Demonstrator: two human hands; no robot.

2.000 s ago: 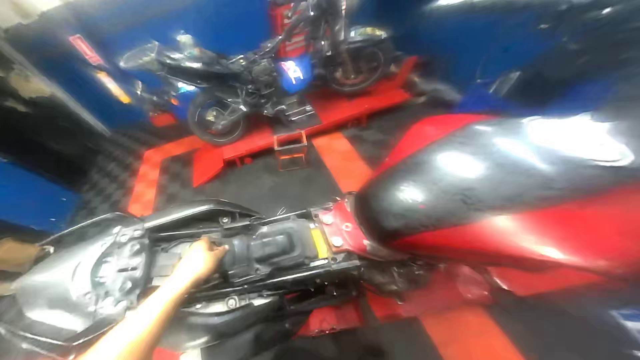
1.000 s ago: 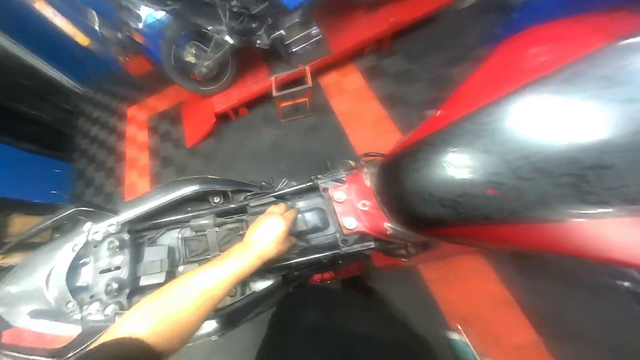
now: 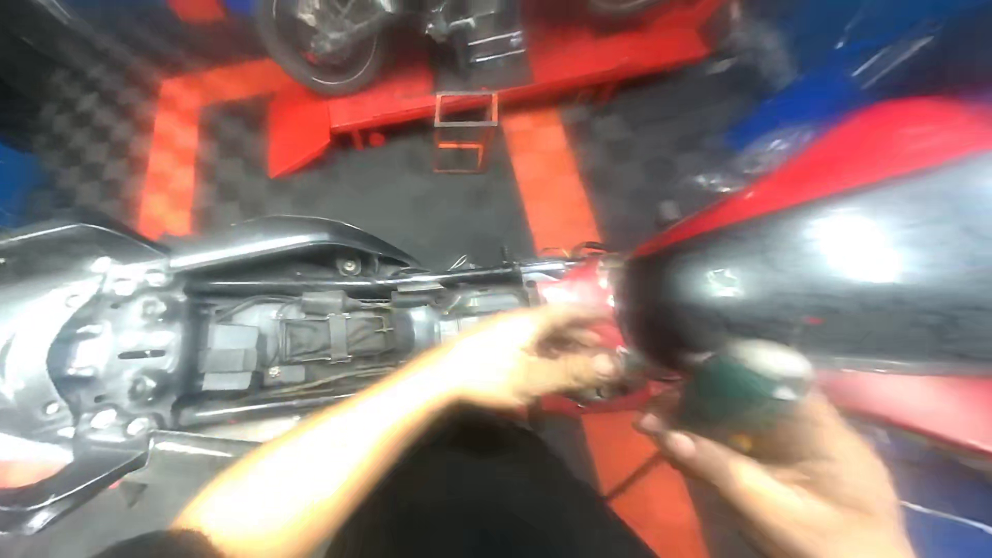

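A motorcycle without its seat lies across the view, its bare subframe [image 3: 333,341] at left and its red and black fuel tank [image 3: 775,287] at right. My left hand [image 3: 570,353] reaches to the red bracket [image 3: 577,291] at the rear end of the tank; its fingers are curled and blurred, and whether they grip anything cannot be told. My right hand [image 3: 798,465] is closed around a dark green, rounded object with a pale end [image 3: 744,380], blurred, possibly a power tool. It is held beside the lower rear edge of the tank.
Beyond the motorcycle stands a red lift platform [image 3: 612,58] with another motorcycle's wheel [image 3: 322,46] on it. A small metal frame step [image 3: 465,132] is beside the platform. The floor has black tiles with orange stripes [image 3: 550,178]. My dark-clothed leg is at the bottom.
My left hand has moved right along the subframe to the red bracket. My right hand has come into view with the green object. The black part seen in the subframe earlier no longer shows there.
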